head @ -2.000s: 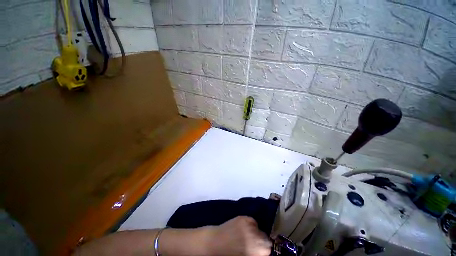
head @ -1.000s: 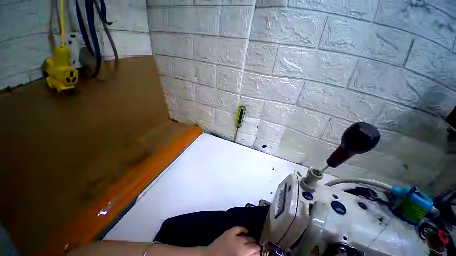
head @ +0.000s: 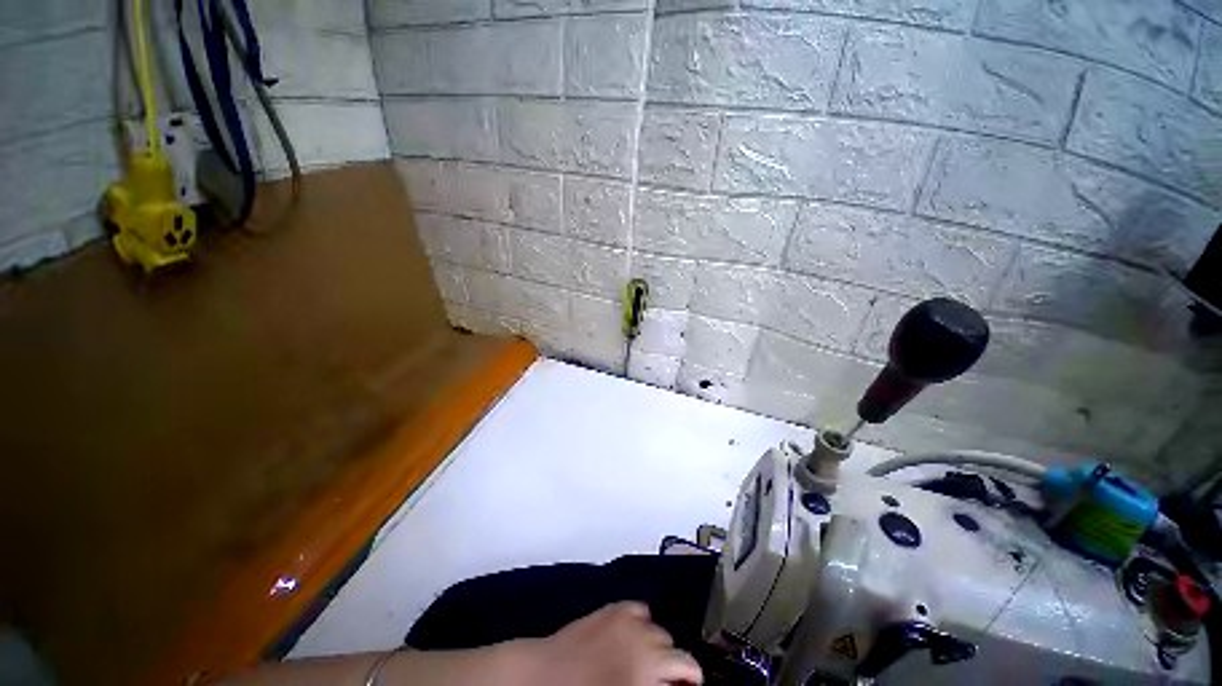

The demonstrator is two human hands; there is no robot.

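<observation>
Dark cloth (head: 536, 600) lies on the white table, left of and partly behind the off-white sewing machine (head: 911, 576). My left hand (head: 610, 650) rests on the cloth's near side, its fingertips close to the small shiny metal parts (head: 740, 662) low on the machine head. The hand is bent, seen from its back and cut by the bottom edge, so its grip on the cloth is hidden. A bracelet is on the wrist. My right hand is not in view.
An orange edge (head: 402, 476) and brown cardboard (head: 228, 402) stand left. A dark-handled tool (head: 935, 343) stands in the machine top, beside a pale tube and blue-green bottle (head: 1106, 516). A yellow-green screwdriver (head: 634, 308) stands against the wall. A yellow socket (head: 152, 221) hangs left.
The view has shifted, so the machine and wall things sit further left. More of the machine's right side shows. My left hand stays on the cloth by the machine head.
</observation>
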